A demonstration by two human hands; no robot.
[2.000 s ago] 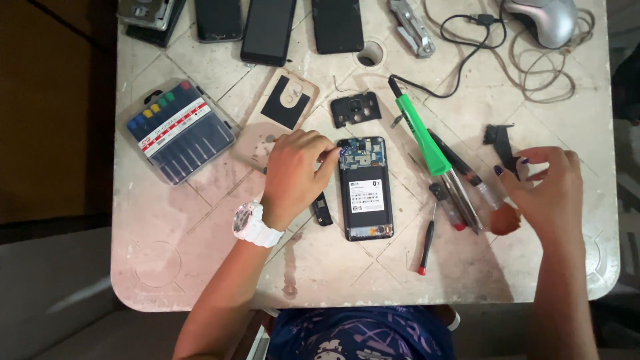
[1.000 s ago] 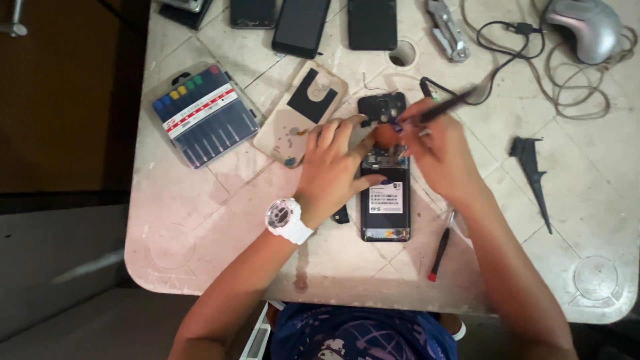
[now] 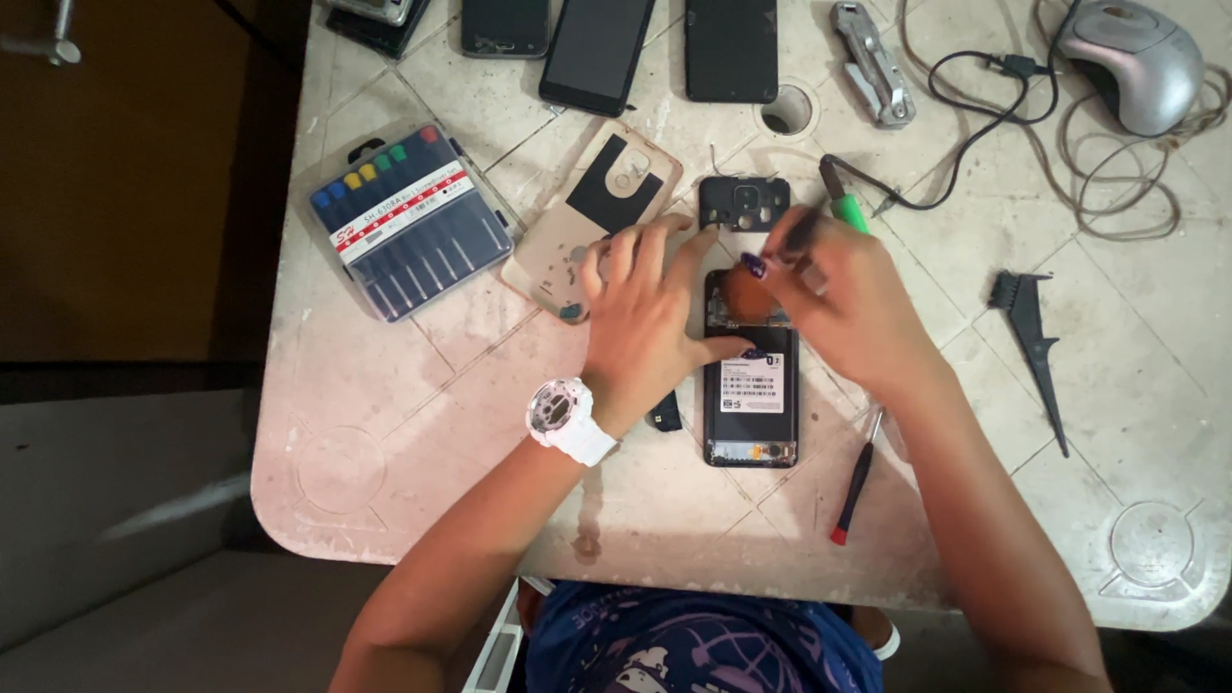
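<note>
An opened smartphone (image 3: pixel 752 385) lies in the middle of the table, its labelled battery and lower board showing. My right hand (image 3: pixel 852 298) grips a dark-handled brush (image 3: pixel 756 289), whose blurred reddish-brown bristles cover the phone's upper circuit board. My left hand (image 3: pixel 650 308) is spread, its thumb on or just over the battery and its fingers by the beige back cover (image 3: pixel 539 252). Just above the phone lies a black camera-side inner cover (image 3: pixel 729 204). A small black part (image 3: pixel 666 414) rests left of the phone, partly hidden by my left hand.
A screwdriver set case (image 3: pixel 409 226) lies left. A red-ended screwdriver (image 3: pixel 854 493) and a black toothed brush (image 3: pixel 1030 346) are at the right. Farther back are a green-handled soldering iron (image 3: pixel 851 214), a multitool (image 3: pixel 872 67), a corded mouse (image 3: pixel 1136 63) and several phones (image 3: pixel 731 48).
My right hand has come from the right side to the phone's upper end, now holding the brown brush. The black toothed brush, at that hand two seconds ago, lies apart. My left hand has spread out.
</note>
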